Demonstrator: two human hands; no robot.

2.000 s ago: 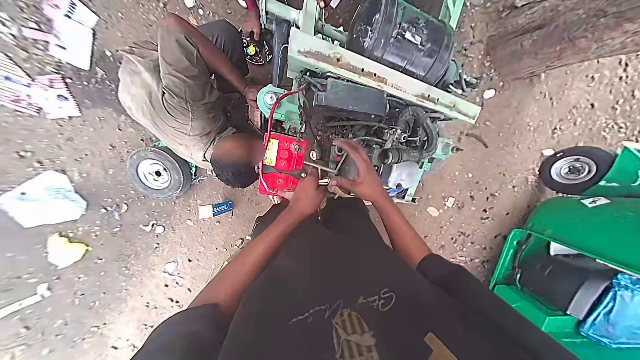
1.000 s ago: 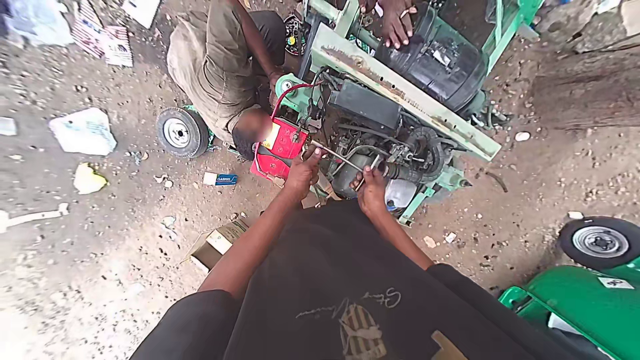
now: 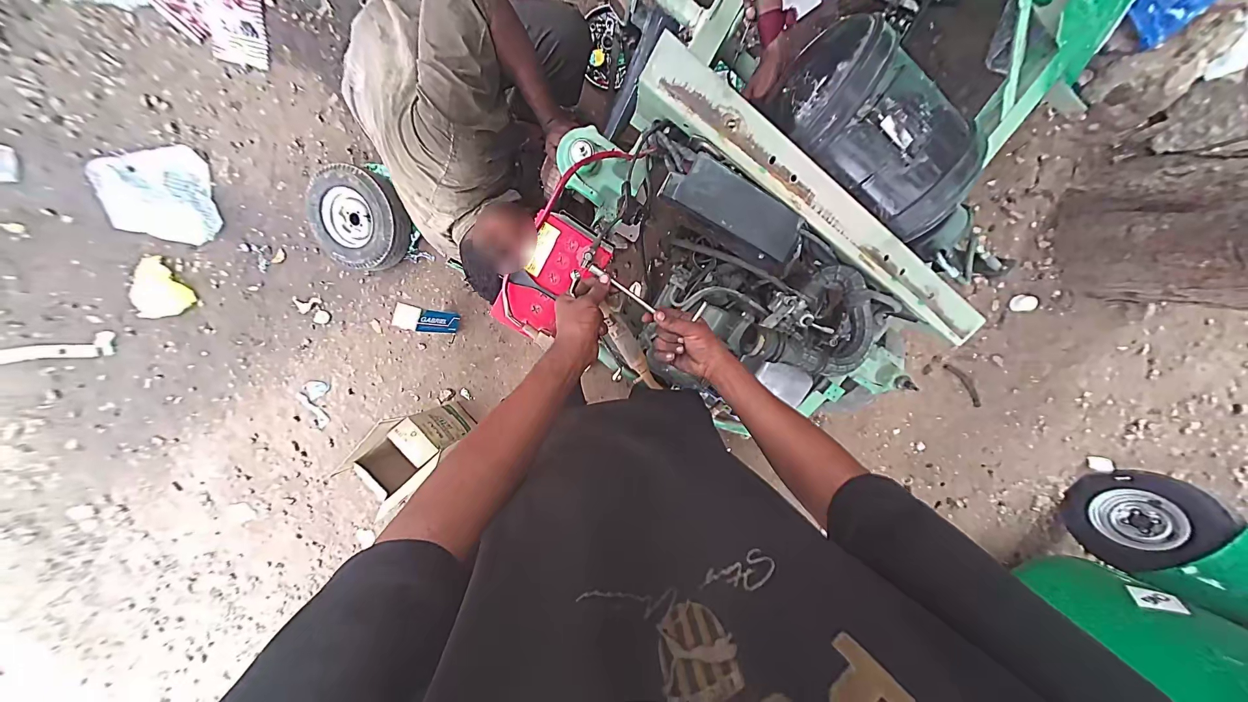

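Note:
Near the terminal end of a red car battery (image 3: 558, 268), my left hand (image 3: 581, 320) is closed around something thin and metallic, perhaps a wrench. A thin metal rod-like tool (image 3: 632, 294) runs from beside that hand down to my right hand (image 3: 686, 343), which has its fingers closed on the rod's lower end. A red cable (image 3: 570, 180) reaches from the battery towards a green metal bracket (image 3: 609, 175). Right of my hands lies an engine (image 3: 770, 302) with a black box (image 3: 733, 213) above it, in a green frame. The far end of each tool is hard to make out.
A crouching person (image 3: 429, 127) leans close to the battery. Another person's hand (image 3: 768, 70) is by a black tank (image 3: 882, 127). A pale green beam (image 3: 809, 185) crosses beyond the engine. Wheels (image 3: 357, 216), an open carton (image 3: 414, 444) and a small blue-and-white box (image 3: 425, 319) lie around.
My right hand has moved from close beside my left hand, two seconds ago, to the rod's other end, farther right. The view has shifted, and the open carton now shows.

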